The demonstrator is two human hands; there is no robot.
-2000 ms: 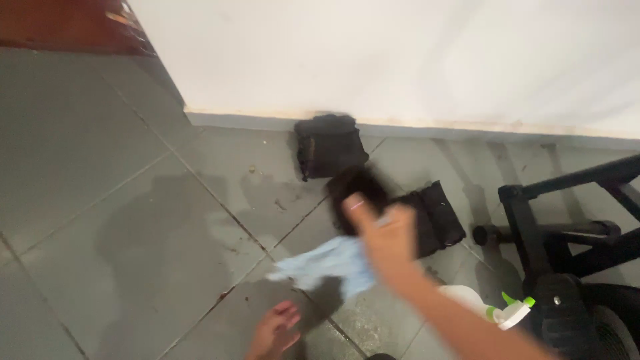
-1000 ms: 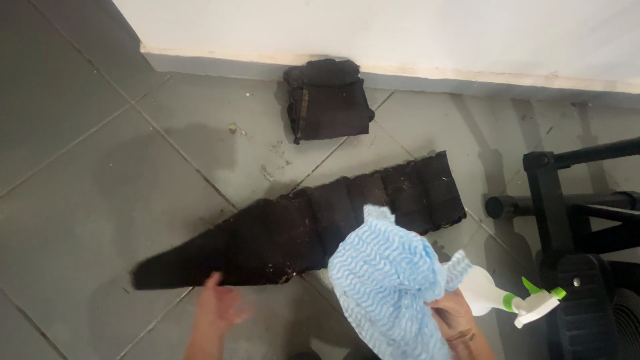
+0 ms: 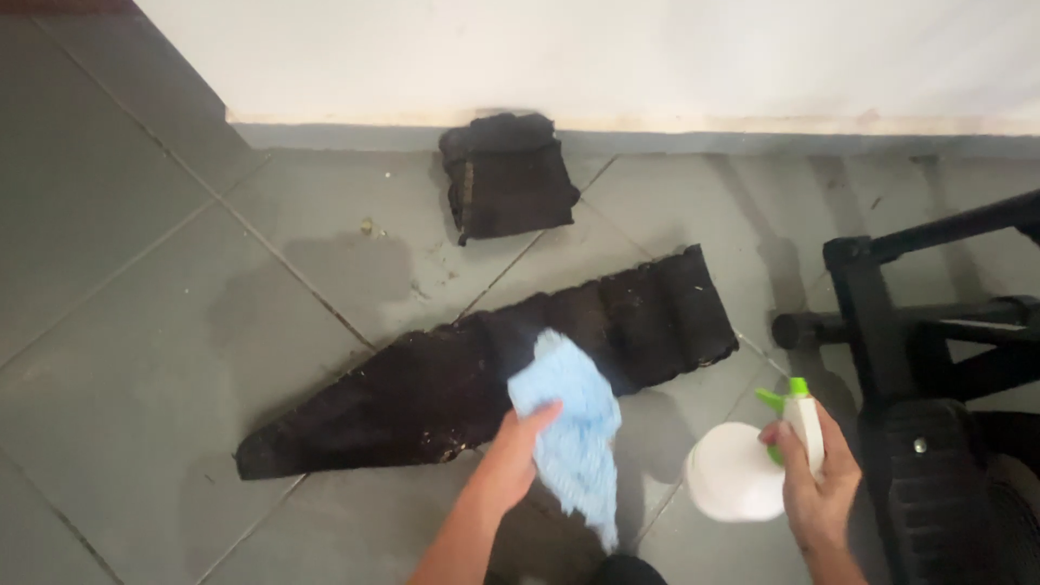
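My left hand (image 3: 520,455) grips a light blue patterned cloth (image 3: 573,414), which hangs over the lower edge of a long black fabric piece (image 3: 390,398). That piece lies unfolded on the floor, tapering to a blunt point at the left. At the right, my right hand (image 3: 812,471) is closed around the neck and trigger head of a white spray bottle (image 3: 735,471) with green parts. A folded black fabric bundle (image 3: 516,179) rests on the floor near the base of the white wall.
The white wall (image 3: 609,65) with its grey base edge runs across the top. A black metal frame (image 3: 861,325) stands on the right. Grey floor tiles (image 3: 146,325) bear small bits of debris. Something dark shows at the bottom edge, partly cut off.
The long black piece, bunched up two seconds ago, lies spread out. The cloth, by my right hand one second ago, is in my left hand. My right hand has taken hold of the spray bottle.
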